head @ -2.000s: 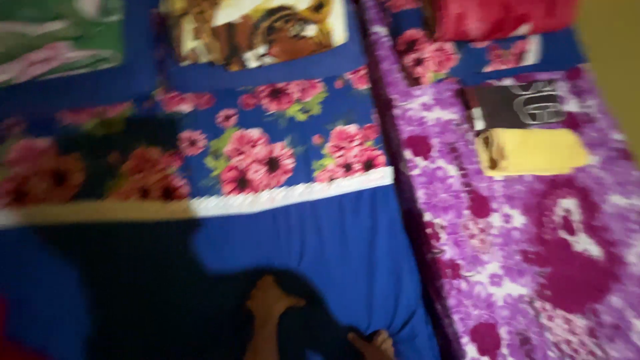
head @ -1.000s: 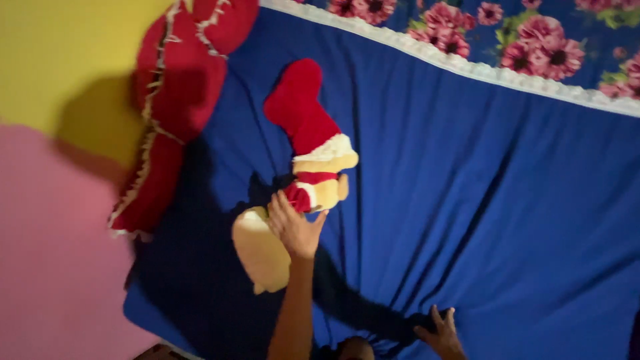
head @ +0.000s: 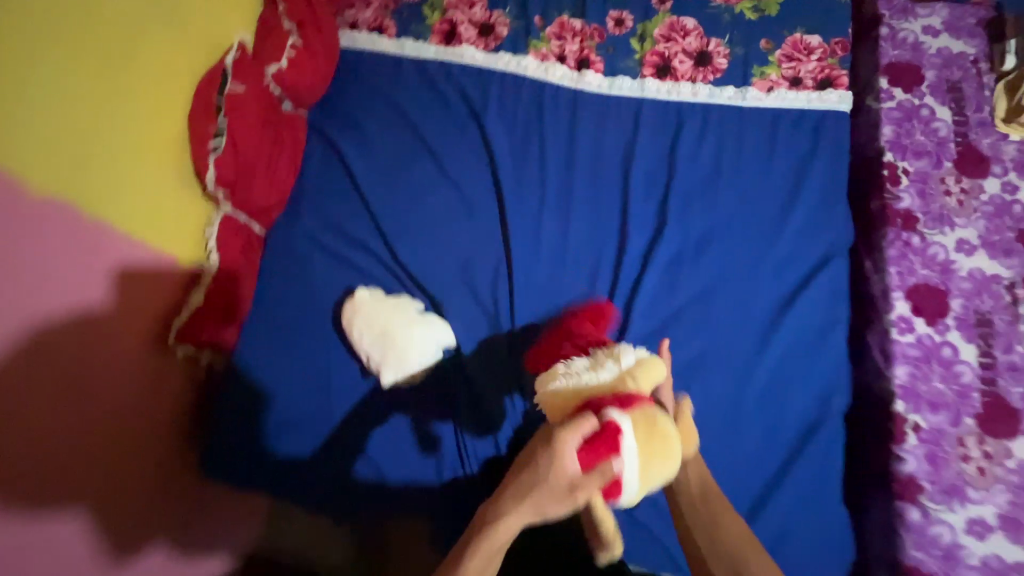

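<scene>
Near the bottom middle, I hold a tan plush toy (head: 652, 448) with a red hat and a red and white garment, raised over a blue sheet (head: 576, 200). My left hand (head: 552, 472) grips its red and white part from the left. My right hand (head: 676, 408) is against the toy's far side, its fingers partly hidden behind the plush. A fluffy white piece (head: 396, 334) lies on the sheet to the left of the toy.
A red ruffled cloth (head: 260, 136) with pale trim lies along the sheet's left edge. Pink flowers and a white lace band (head: 600, 80) cross the top. A purple floral cloth (head: 952, 264) lies at the right, beyond a dark gap. Yellow and pink surfaces fill the left.
The toy was lying on the sheet with my left hand on it; now both hands hold it up, nearer to me. The loose piece beside it now shows a fluffy white side.
</scene>
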